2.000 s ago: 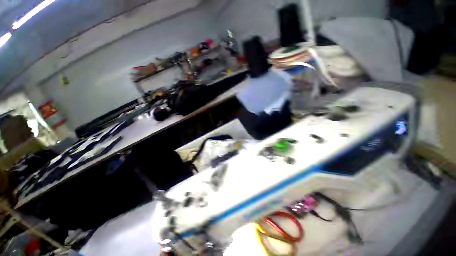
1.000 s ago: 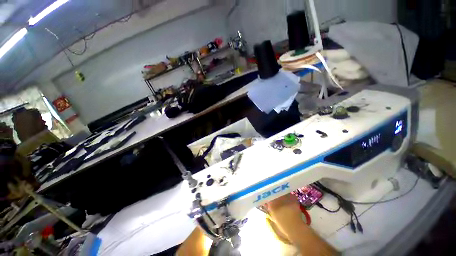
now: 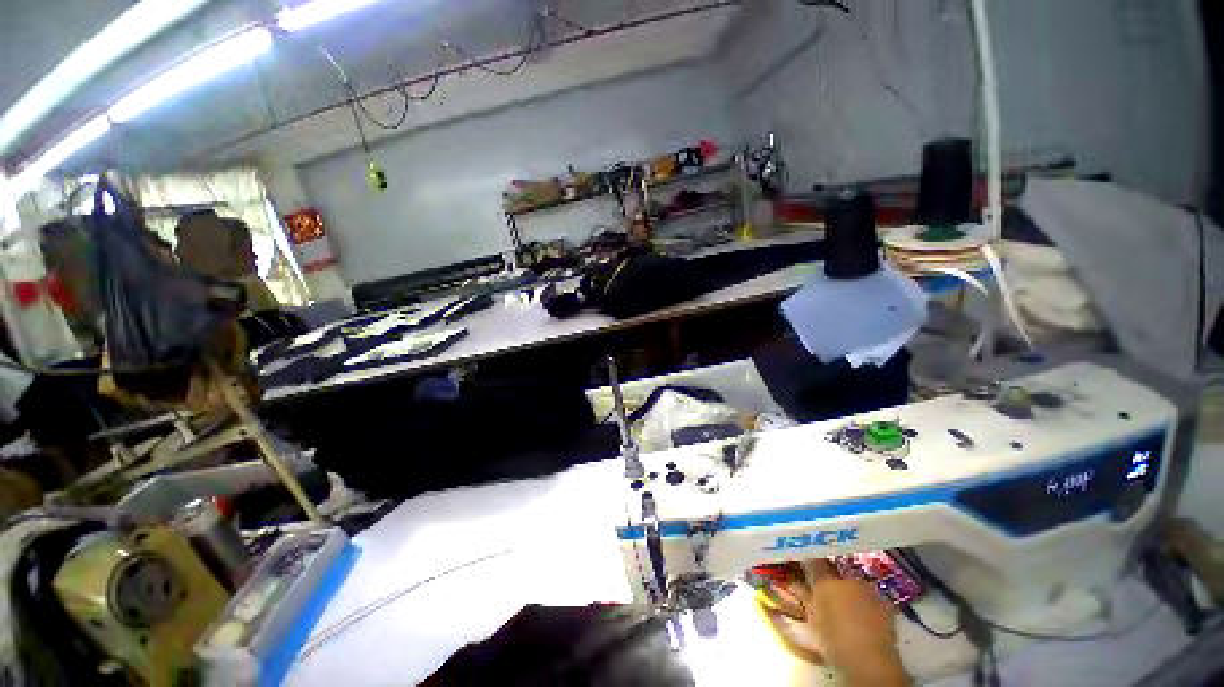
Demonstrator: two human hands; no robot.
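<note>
A white JACK sewing machine [image 3: 886, 490] stands across the right side of the head view, its needle area [image 3: 678, 584] lit by a bright lamp. Black fabric [image 3: 564, 647] lies left of and below the needle. My right hand [image 3: 848, 624] is under the machine arm, at scissors with yellow and red-orange handles [image 3: 781, 607]; its fingers are partly hidden, so the grip cannot be told. A lit device [image 3: 883, 577] with a cable lies beside it. My left hand is not in view.
A parts tray with a blue edge [image 3: 306, 611] and a yellowish machine [image 3: 141, 591] stand at left. Black thread cones [image 3: 850, 235] and light-blue cloth [image 3: 855, 311] are behind the machine. A long table [image 3: 503, 329] with dark cut pieces is further back.
The view has turned, so the machine sits further right and lower. My left hand has left the view. My right hand has moved to the scissors. Black fabric now shows left of the needle.
</note>
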